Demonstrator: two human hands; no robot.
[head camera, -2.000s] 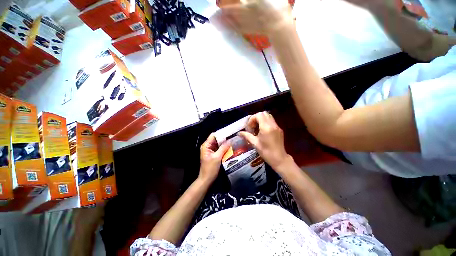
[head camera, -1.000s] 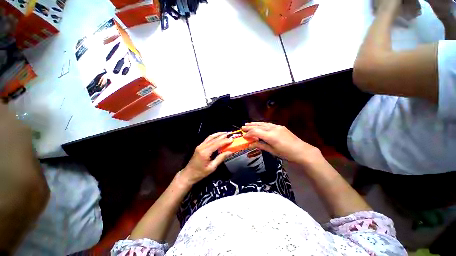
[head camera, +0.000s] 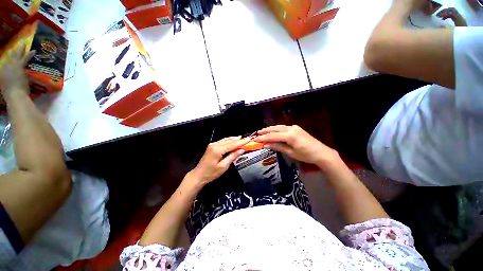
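A retail box (head camera: 259, 168) stands on my lap against the black-and-white patterned cloth, its printed white face towards me and its orange top up. My left hand (head camera: 218, 157) holds the left side of the top, fingers lying over it. My right hand (head camera: 290, 143) lies over the right side of the top with its fingers bent onto it. The fingertips of both hands nearly meet and hide much of the top. A small dark bit shows between them; I cannot tell what it is.
The white table (head camera: 254, 58) has its edge beyond my lap. Retail boxes (head camera: 124, 69) stand left of centre, more orange boxes (head camera: 304, 16) at the back. A pile of black handles (head camera: 195, 7) lies at the top edge. A neighbour's arm (head camera: 37, 127) is at left, another's (head camera: 410, 53) at right.
The white flap seen standing earlier is no longer visible, and orange shows on top. My hands have shifted slightly on the box. The left neighbour's hand now rests on boxes at far left.
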